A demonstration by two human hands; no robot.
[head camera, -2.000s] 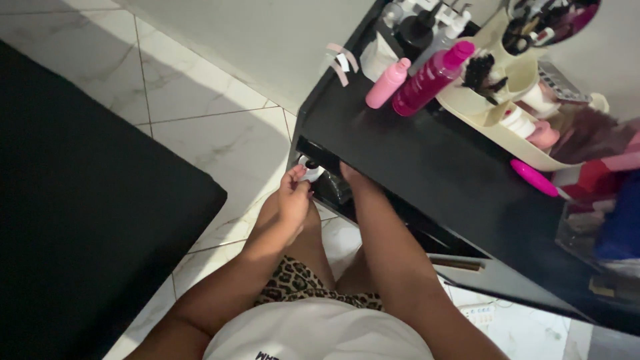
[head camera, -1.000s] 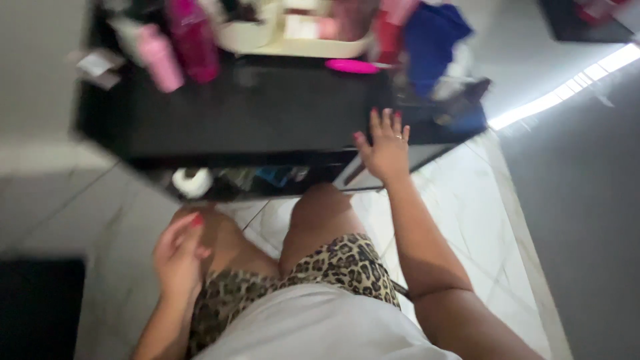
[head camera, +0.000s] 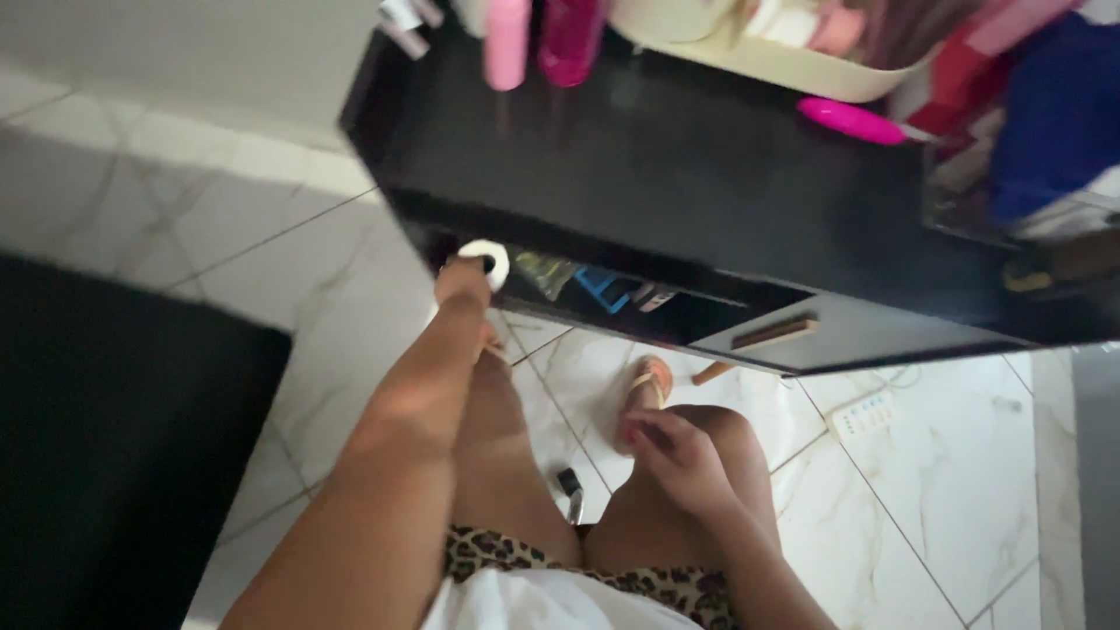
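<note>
My left hand (head camera: 464, 278) reaches into the open shelf under the black tabletop (head camera: 604, 166) and is at a white roll (head camera: 495, 262); its fingers are mostly hidden, so whether it grips the roll does not show. To the right of the roll lie a clear packet (head camera: 547, 273) and a blue item (head camera: 605, 287). Over my thigh, my right hand (head camera: 682, 459) hangs with its fingers curled and slightly blurred; nothing can be made out in it.
Pink bottles (head camera: 506, 44), a cream organizer (head camera: 787, 70) and a bright pink item (head camera: 850, 121) stand or lie on the tabletop. A drawer with a wooden handle (head camera: 774, 332) is at the right. A white power strip (head camera: 862, 416) lies on the tiled floor. A black surface (head camera: 131, 437) fills the lower left.
My right hand has left the tabletop and is now over my thigh. My left hand has moved from over my lap to the white roll in the shelf.
</note>
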